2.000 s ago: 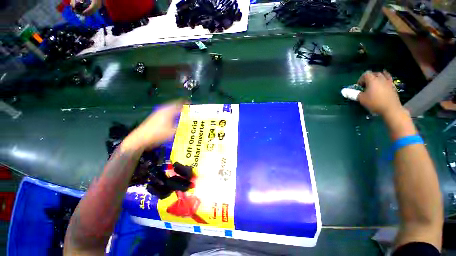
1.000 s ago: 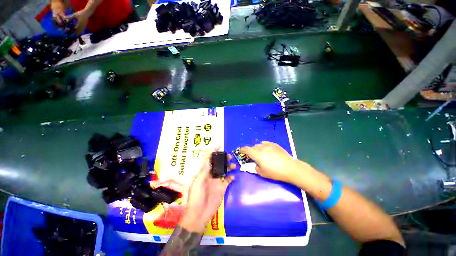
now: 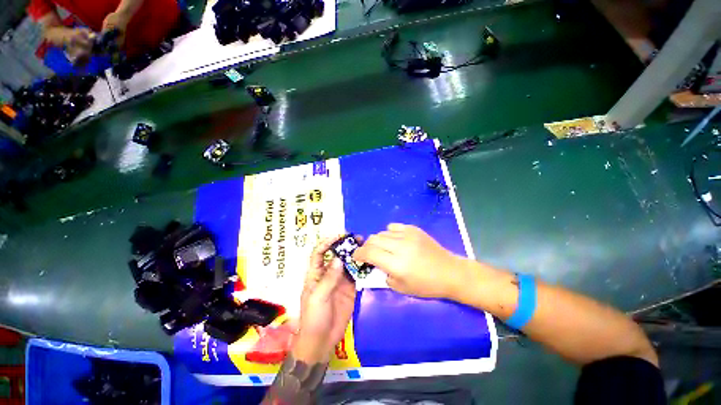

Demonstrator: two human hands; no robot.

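Observation:
My left hand (image 3: pixel 322 286) holds a black plastic housing (image 3: pixel 341 247) above the printed carton (image 3: pixel 395 332). My right hand (image 3: pixel 407 261) holds a small circuit board (image 3: pixel 352 255) against the housing's open side; how far it sits inside cannot be told. A white patch (image 3: pixel 373 278) shows under my right fingers. A heap of black housings (image 3: pixel 186 273) lies at the carton's left edge. Another circuit board (image 3: pixel 411 134) lies at the carton's far edge, with a thin black cable (image 3: pixel 466 145) beside it.
Loose circuit boards (image 3: pixel 216 150) lie on the green belt (image 3: pixel 340 103). A blue bin (image 3: pixel 95 350) with black parts stands at lower left. Across the line, a person in red (image 3: pixel 150 32) works beside a white sheet (image 3: pixel 190 59) with black housings. A pale post (image 3: pixel 664 67) stands at right.
The circuit board in my right hand has moved left, from beside the housing onto it. Both hands are now together. The view has shifted, and the cable and board at the carton's far edge appear further left.

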